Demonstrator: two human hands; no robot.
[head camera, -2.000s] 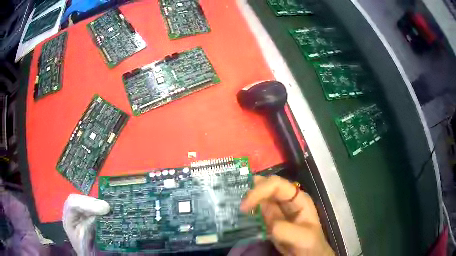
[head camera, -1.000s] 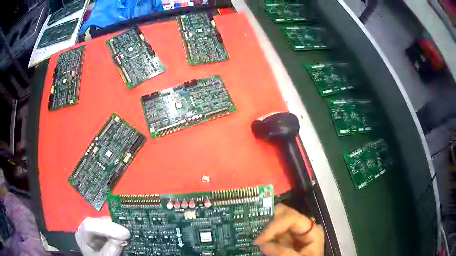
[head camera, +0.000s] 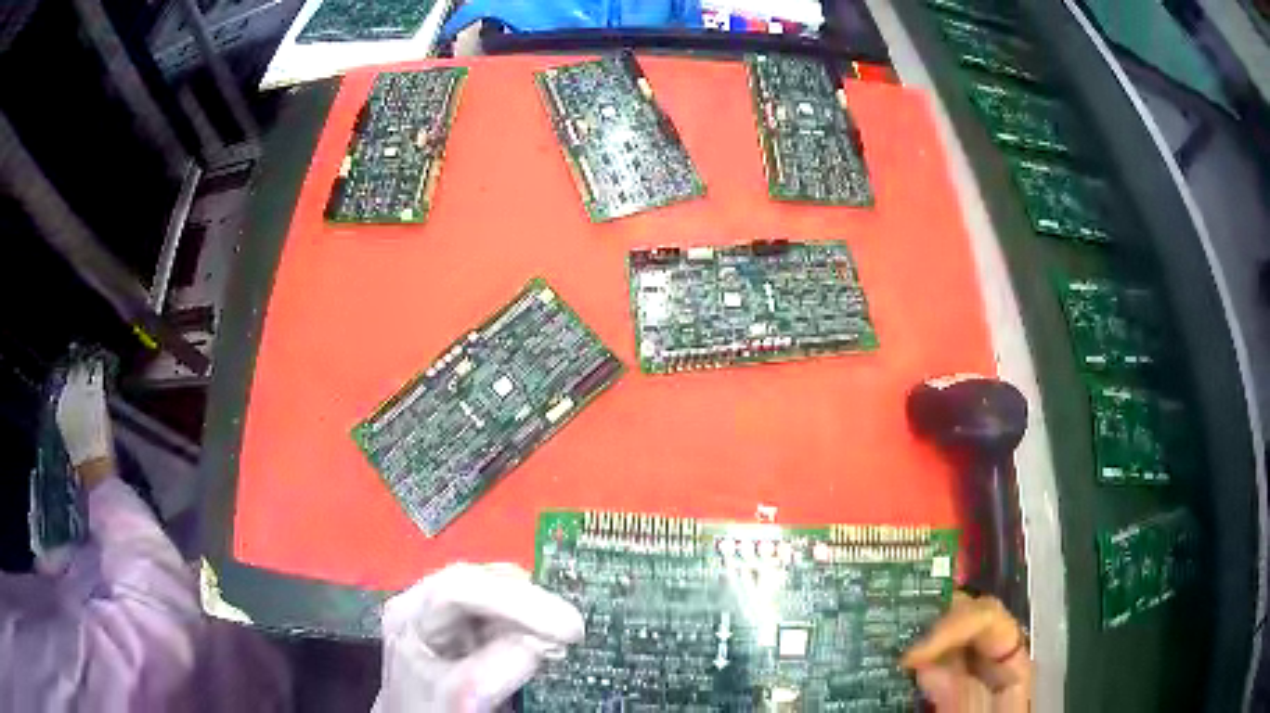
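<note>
A green circuit board (head camera: 669, 613) is held up at the bottom of the view, component side showing, pin headers along its far edge and a small square chip at its middle. Its near edge is cut off by the picture. My left hand (head camera: 474, 634), in a white glove, grips its left edge. My right hand (head camera: 972, 652), with bare fingers, is at its right edge, fingertips on the board. A bright reflection lies across the board's upper middle.
Several circuit boards (head camera: 488, 397) lie apart on the red-orange mat (head camera: 418, 314). A black handheld scanner (head camera: 975, 418) lies at the mat's right. Beyond is a green conveyor (head camera: 1038, 348) with boards in file. Another person's gloved hand (head camera: 87, 411) is at left; blue plastic (head camera: 571, 17) at the far end.
The view has swung left, so the mat and its boards appear further right. Both hands still hold the board, now lower in the picture than two seconds ago. The other person's hand has come into view.
</note>
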